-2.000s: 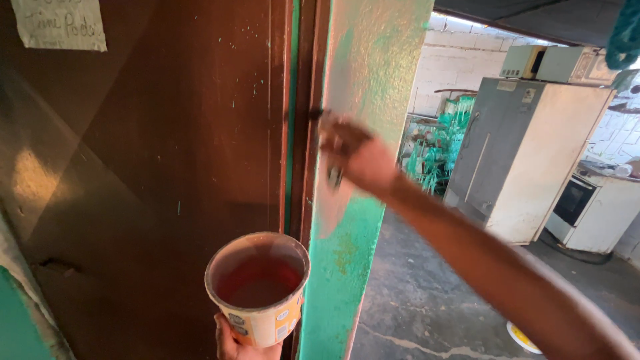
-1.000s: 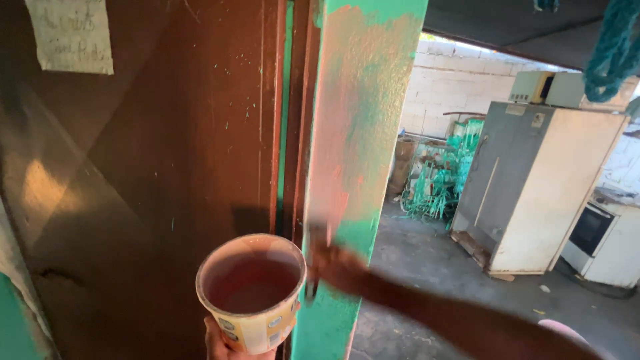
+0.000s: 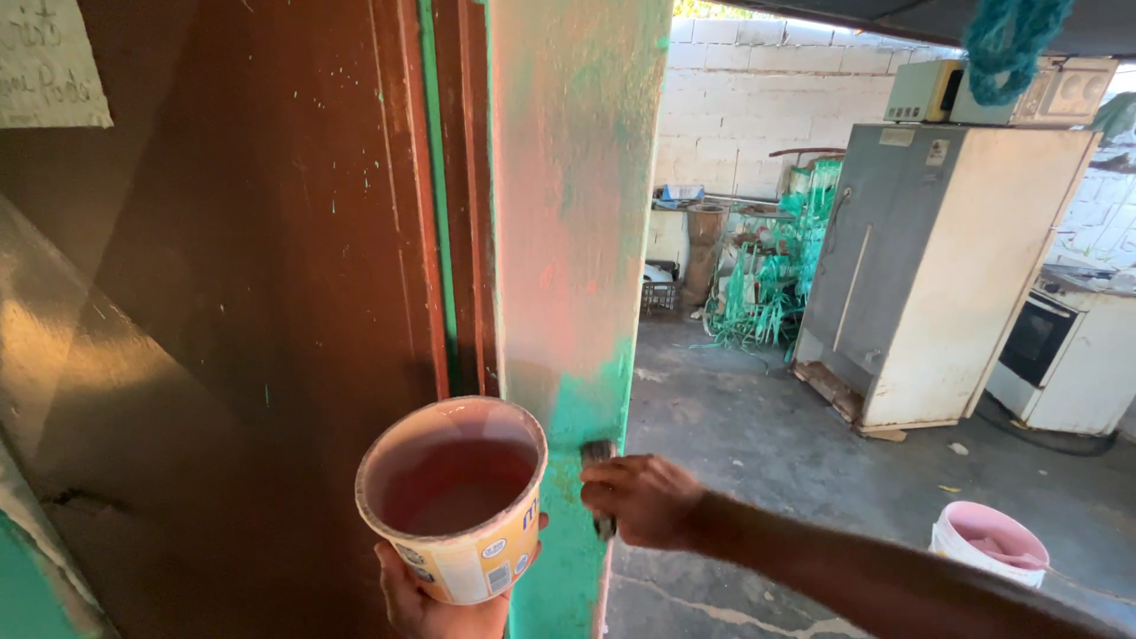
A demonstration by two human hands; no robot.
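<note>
From below, my left hand (image 3: 448,612) holds up a plastic tub (image 3: 470,550) with pinkish paint inside and printing on its side. My right hand (image 3: 652,501) grips a paintbrush (image 3: 600,470) against the green lower part of a narrow wall edge (image 3: 568,266). Above the brush, that surface shows uneven pink paint over green. The tub is just left of the brush, in front of a brown metal door (image 3: 266,266) and its frame.
A paper with handwriting (image 3: 49,67) hangs on the door. Beyond the wall edge stand an old refrigerator (image 3: 941,266), a white stove (image 3: 1056,355) and a pink-stained bucket (image 3: 990,541) on the concrete floor. Teal fibres (image 3: 1012,49) hang at the top right.
My right hand with the brush has moved down the wall edge from the upper part. The tub stays in my left hand. The bucket shows more fully.
</note>
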